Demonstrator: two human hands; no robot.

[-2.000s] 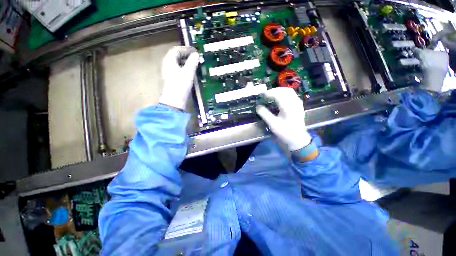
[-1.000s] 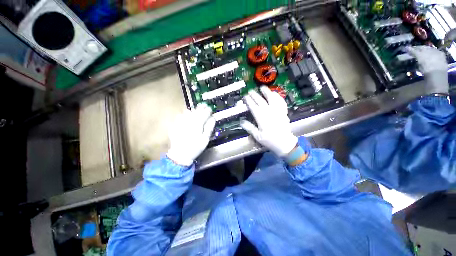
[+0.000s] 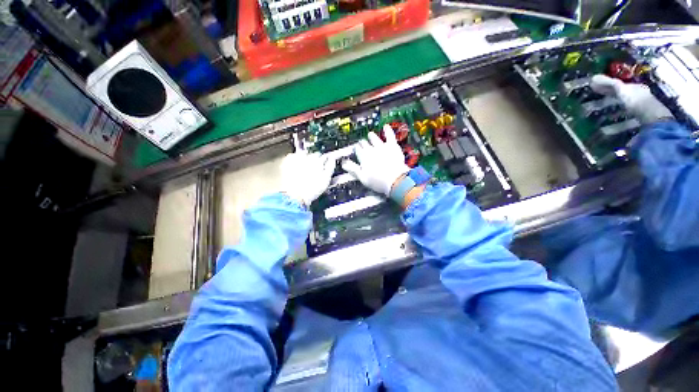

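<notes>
A large green power circuit board [image 3: 454, 170] lies in a dark carrier on the conveyor in front of me. My left hand [image 3: 306, 174], in a white glove, is over the board's left side, fingertips near the white heatsink bars. My right hand [image 3: 378, 162], gloved with a blue-green wrist band, reaches over the middle of the board and covers part of the orange-red chokes [image 3: 411, 157]. The front white heatsink [image 3: 354, 207] shows below my right hand. I cannot tell whether either hand holds a small part.
The silver conveyor rail [image 3: 360, 259] runs along my front. A second board [image 3: 567, 99] lies at the right under another person's gloved hand [image 3: 632, 98]. Behind the line are a red-orange tray [image 3: 337, 38], a white device with a round dark opening [image 3: 146, 96] and a green mat [image 3: 306, 90].
Both hands have moved from the board's front area towards its back. The view has shifted, so the red-orange tray behind the line now shows fully.
</notes>
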